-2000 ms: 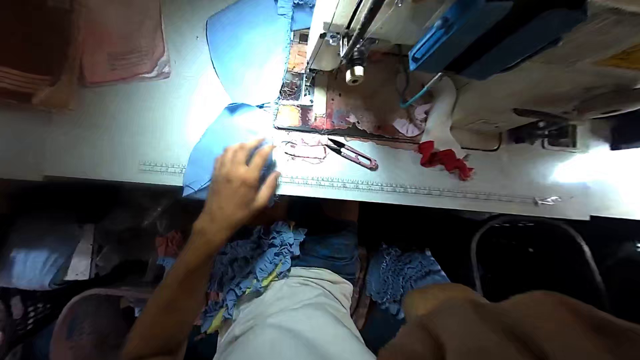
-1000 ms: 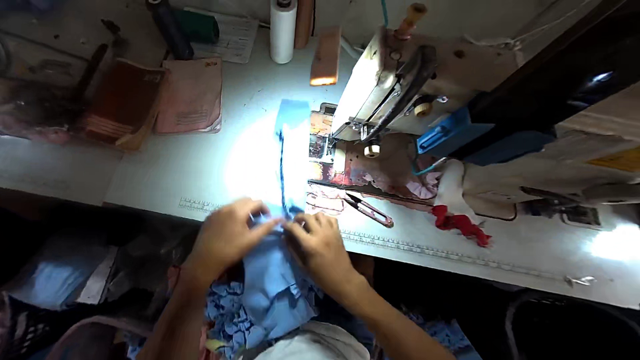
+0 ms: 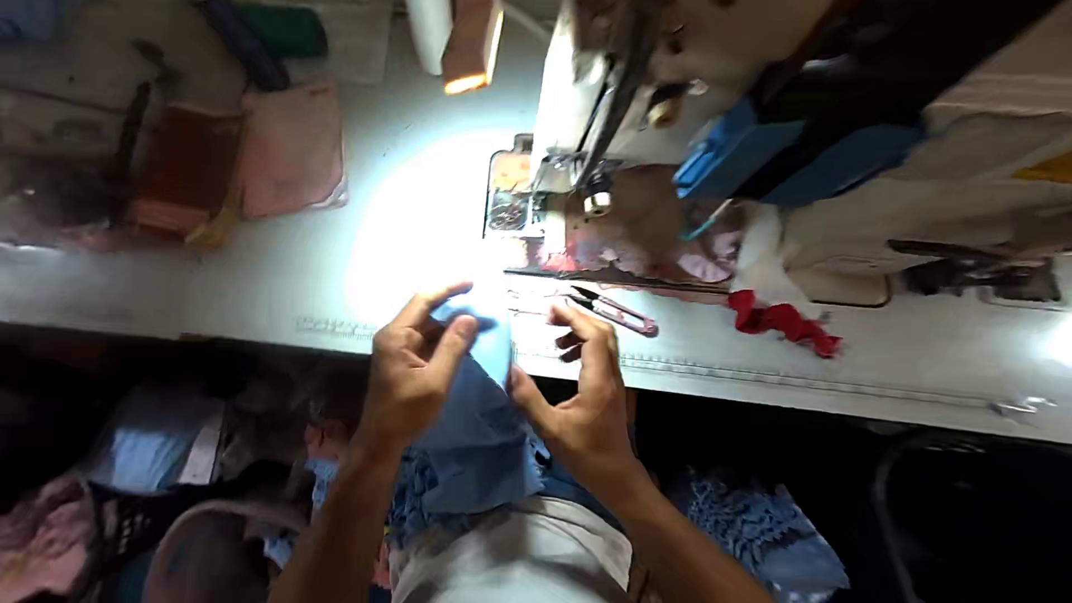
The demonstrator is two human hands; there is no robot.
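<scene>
Blue fabric [image 3: 481,444] hangs over the table's front edge into my lap, its upper end lit brightly on the tabletop. My left hand [image 3: 414,364] is at the fabric's left side, thumb and forefinger apart at its upper part; whether it grips the cloth is unclear. At the right edge of the cloth is my right hand [image 3: 582,385], fingers curled and spread, its thumb tip against or close to the fabric. Thread snips [image 3: 615,310] lie just beyond the right fingers. The sewing machine's needle area [image 3: 548,201] is above the hands.
A measuring tape [image 3: 737,374] runs along the table's front edge. A crumpled red fabric strip [image 3: 783,322] lies at right. Pinkish booklets [image 3: 293,151] rest at left. Blue ruffled fabric [image 3: 754,528] lies below the table at right, and a basket rim [image 3: 209,511] shows at lower left.
The blue fabric lay lengthwise on the table beside the machine a second ago; it now hangs mostly toward my lap. My hands, close together on it then, have moved apart.
</scene>
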